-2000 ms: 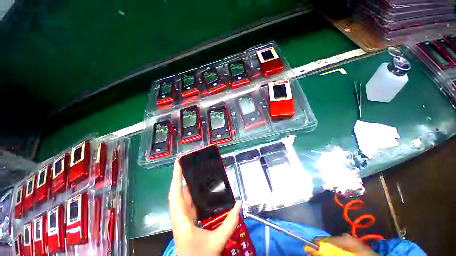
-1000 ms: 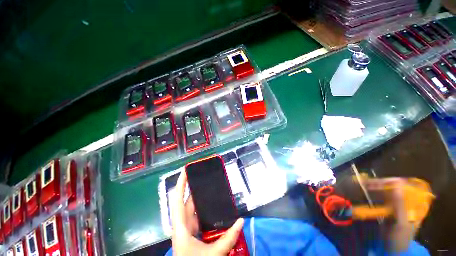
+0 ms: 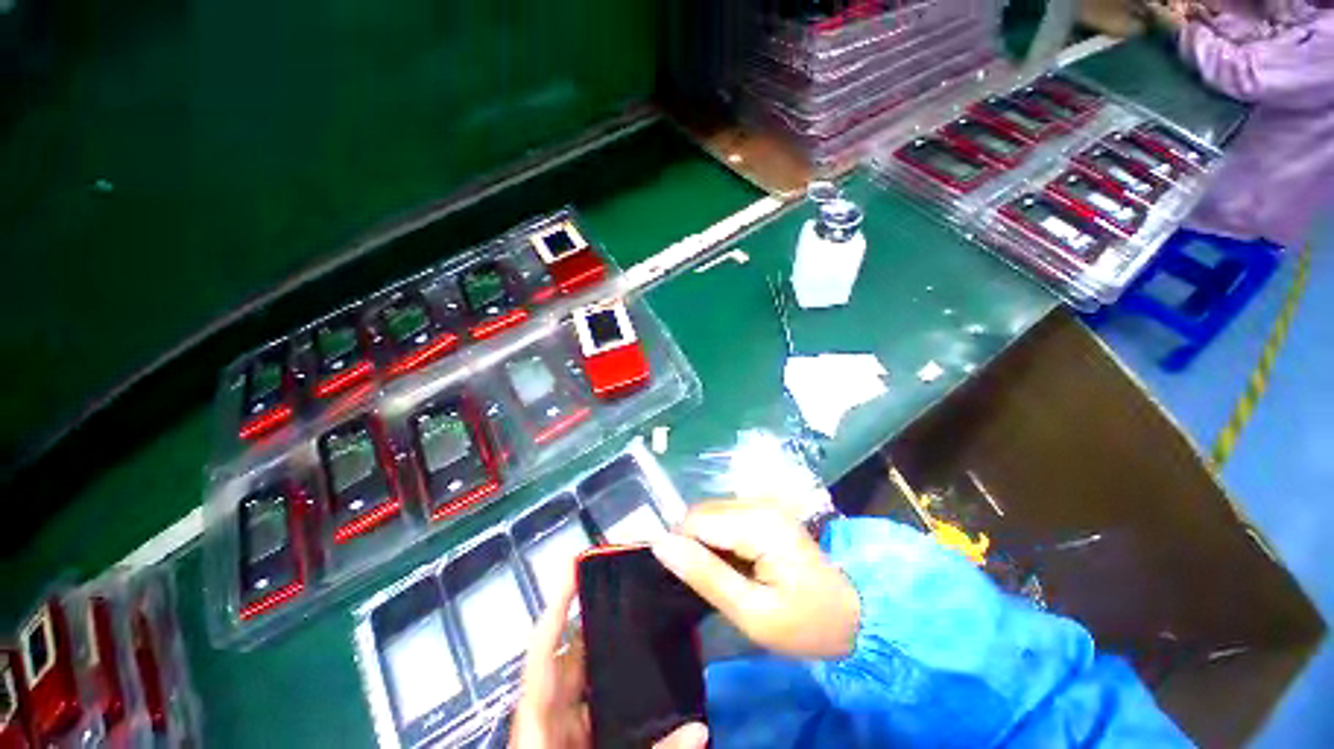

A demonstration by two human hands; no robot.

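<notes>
My left hand (image 3: 549, 695) holds an open red flip phone (image 3: 641, 644), its glossy black screen facing up, low in the middle of the view. The phone's keypad end is cut off by the bottom edge. My right hand (image 3: 773, 575) is at the phone's top right corner, with thumb and fingers close together; it seems to pinch something thin and dark there, but I cannot tell what. The white-edged lens sheet (image 3: 372, 644) lies just beyond the phone, with several dark and silver rectangles.
Beyond the sheet is a blister tray (image 3: 676, 384) of red phones; another is at lower left. A bottle (image 3: 830, 264), tweezers, white cloth (image 3: 834, 389) and crumpled film lie right. A cardboard box (image 3: 1141, 512) holds the orange-yellow air gun (image 3: 958, 543). A person in pink sits at upper right.
My right hand has let go of the air gun, which now lies in the box, and has come to the phone's top corner. The view has turned right.
</notes>
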